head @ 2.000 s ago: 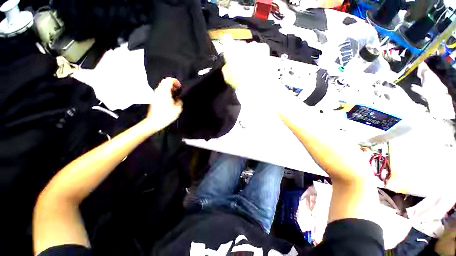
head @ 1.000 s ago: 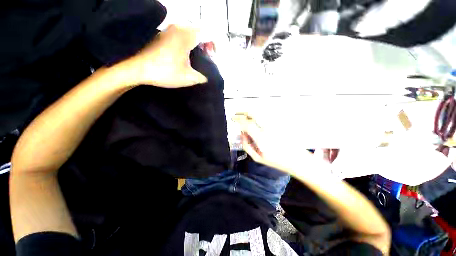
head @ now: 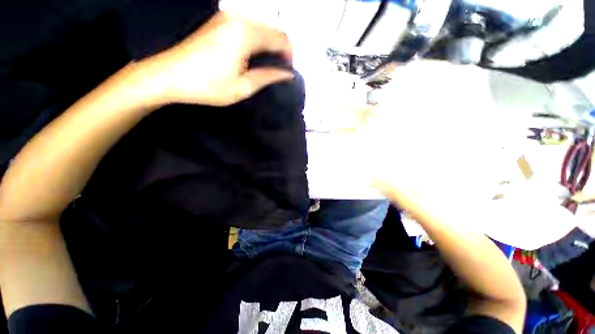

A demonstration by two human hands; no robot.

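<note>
The black garment [head: 222, 156] covers the left part of the white table and hangs over my lap, its straight right edge running down the middle. My left hand [head: 228, 62] is on its upper part, thumb and fingers closed around a fold of the black cloth. My right forearm reaches over the table at the right, but my right hand [head: 375, 107] is washed out against the white surface. Its fingers and any thing in them cannot be made out. Metal parts of the sewing machine [head: 359, 65] show just above, blurred.
Dark red-handled scissors [head: 577, 166] lie at the table's right. A small tan piece [head: 525, 167] is stuck near them. The white table's front edge [head: 346, 197] runs above my jeans. Dark, blue and red cloth [head: 554, 293] lies at the lower right.
Since one second ago, my right hand has moved up and away from the table's front edge towards the machine. My left hand stays on the garment. Earlier, the view showed more of the workshop.
</note>
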